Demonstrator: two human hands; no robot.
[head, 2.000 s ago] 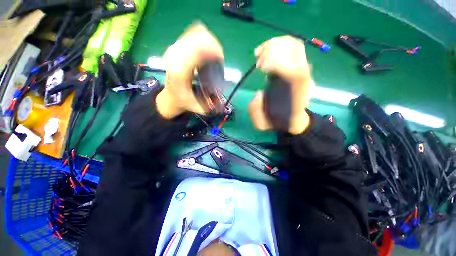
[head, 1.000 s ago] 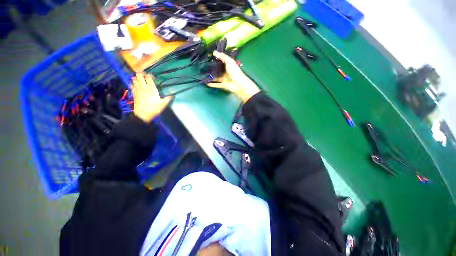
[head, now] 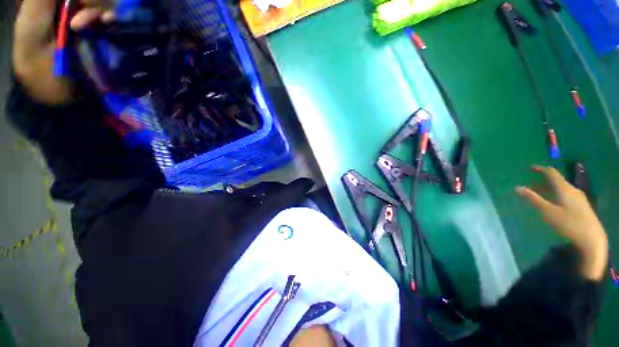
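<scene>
My left hand [head: 37, 51] is at the upper left over the blue basket's far side, blurred and partly cut off by the frame edge. Its fingers are closed on black cable leads with red and blue terminal ends [head: 62, 41]. My right hand [head: 567, 210] is at the right over the green mat, empty, fingers apart, beside a dark battery clamp [head: 579, 177]. Several black battery clamps [head: 400, 177] with leads lie on the mat's near part in the middle.
The blue basket [head: 227, 152] at upper left holds many black leads. More clamps with leads [head: 514, 22] lie at upper right. A bright green packet [head: 414, 13] and an orange board [head: 288, 15] are at the top edge. A blue container [head: 601, 24] is at the far right corner.
The view has turned further left. My left hand has moved from the bench edge over the basket with leads. My right hand has left the clamps by the green packet and moved right, now empty.
</scene>
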